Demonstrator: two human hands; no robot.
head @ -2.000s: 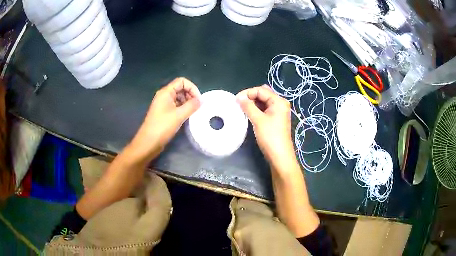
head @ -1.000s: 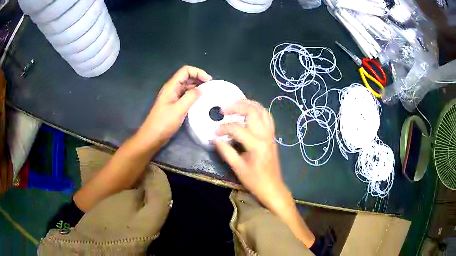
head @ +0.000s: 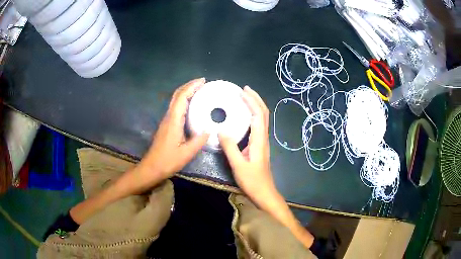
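Observation:
A round white housing (head: pixel 220 96) with a dark central hole is near the bench's front edge, between my hands. My left hand (head: pixel 176 134) holds its left side, fingers round the rim and thumb at the lower front. My right hand (head: pixel 252 144) holds its right side the same way, thumb near the other thumb. I cannot tell whether a ring is on the housing. A loose tangle of thin pale rings (head: pixel 323 131) lies to the right, with a dense bundle of rings (head: pixel 366 121) and a smaller coil (head: pixel 380 169) beside it.
A tall stack of white housings (head: pixel 83 40) leans at the upper left. Another white housing (head: pixel 257 4) is cut off at the top edge. Scissors (head: pixel 379 76), clear plastic bags (head: pixel 412 60), a dark-faced object with a pale surround (head: pixel 418 152) and a green fan (head: pixel 452 152) are at right.
My right hand has moved from over the housing's face to its right side. My left hand has slid down the left side. One loose loop now lies further left than two seconds ago.

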